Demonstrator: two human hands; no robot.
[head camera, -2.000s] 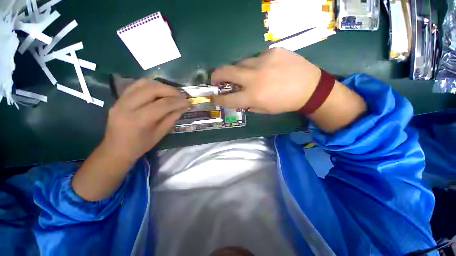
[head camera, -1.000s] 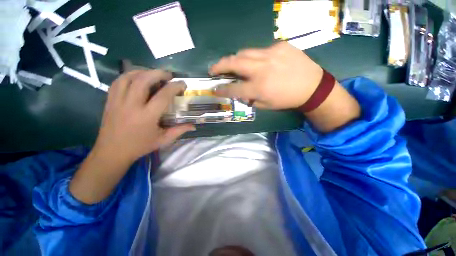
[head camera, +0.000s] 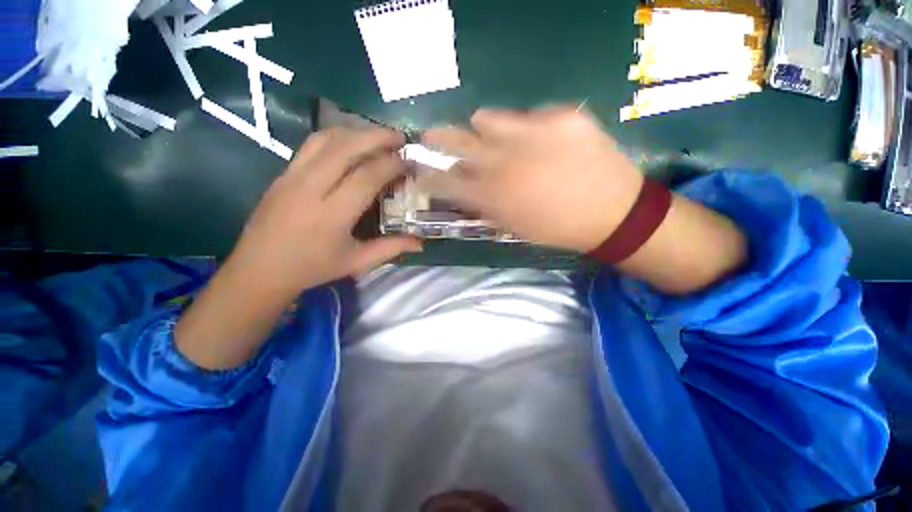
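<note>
A phone mid-frame (head camera: 440, 222) lies on the dark green mat close before me, silver with some internal parts showing. My left hand (head camera: 325, 205) is at its left end, with the thumb at the near edge and the fingers at the far edge, gripping it. My right hand (head camera: 550, 180), blurred, is over the right part of the frame and hides it; whether its fingers hold anything is not visible. A narrow white strip (head camera: 430, 156) shows between the hands at the far edge. A grey-brown flat piece (head camera: 340, 117) sticks out behind my left hand.
White strips (head camera: 232, 118) lie loose at the left beside a white pile (head camera: 85, 50). A spiral notepad (head camera: 408, 48) is beyond the hands. Flex cables on backing strips (head camera: 700, 50) are at the far right, near other phone frames (head camera: 808, 45).
The view has shifted, so bench items appear further right. My left thumb has come to the frame's near edge. My right hand now covers the green patch end.
</note>
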